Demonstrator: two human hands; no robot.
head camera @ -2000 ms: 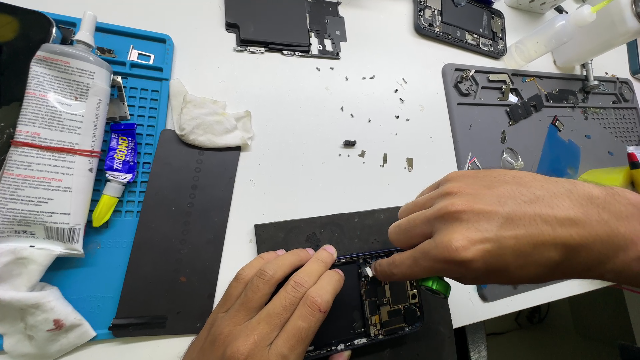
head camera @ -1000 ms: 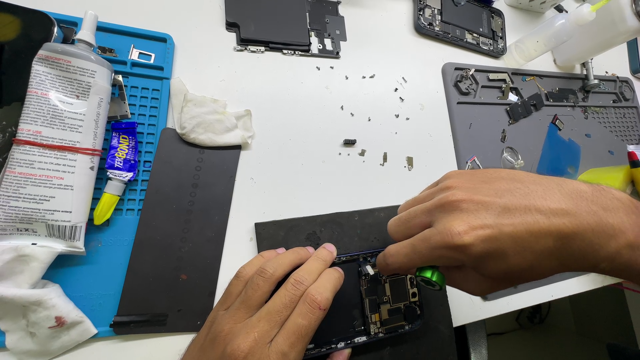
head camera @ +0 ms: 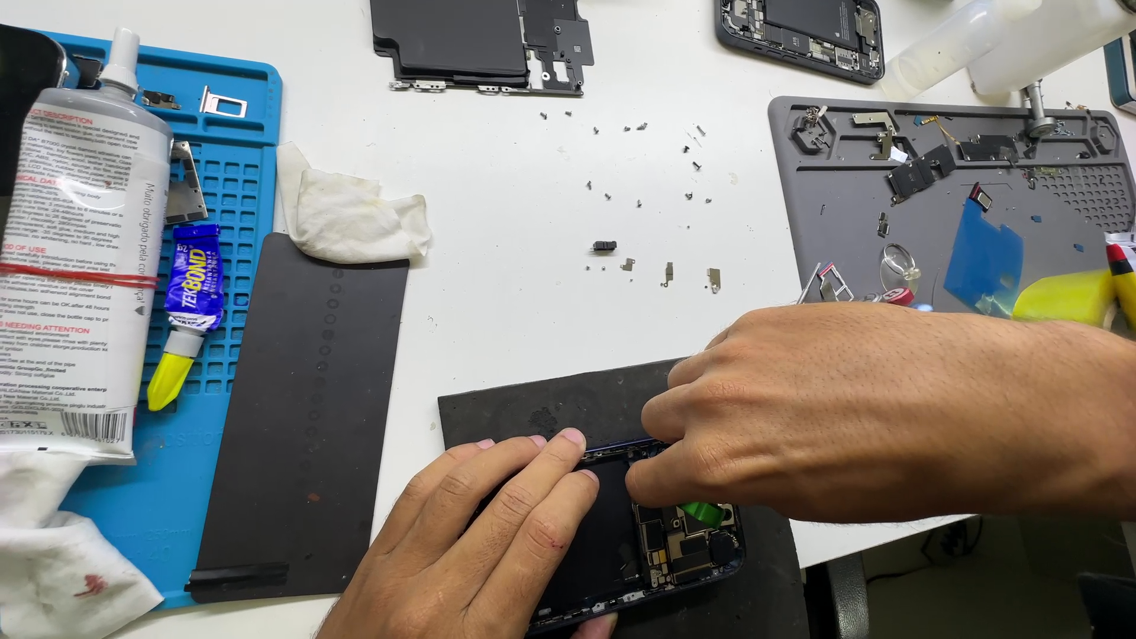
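An opened smartphone [head camera: 688, 541], its battery and circuit board exposed, lies on a black mat [head camera: 532, 404] at the lower middle. My left hand [head camera: 497, 532] grips the phone, fingers spread over its left part and the thumb tip at the near edge. Over the board's upper end is my right hand [head camera: 754, 417], fingers curled down. A green tool part [head camera: 704, 514] shows just below that hand; the rest of the tool and the fingertips are hidden. Small screws and metal brackets [head camera: 713, 280] lie on the white table behind.
At left are a blue mat [head camera: 177, 497], a large glue tube [head camera: 75, 266], a small glue tube [head camera: 193, 284], a dark sheet [head camera: 311, 426] and white cloths [head camera: 355, 213]. A grey parts mat [head camera: 852, 186], bottles [head camera: 1047, 53] and another opened phone [head camera: 799, 35] are at right.
My right hand has shifted slightly over the phone, and the green tool part now shows below it instead of at the phone's right end. My left hand stays on the phone.
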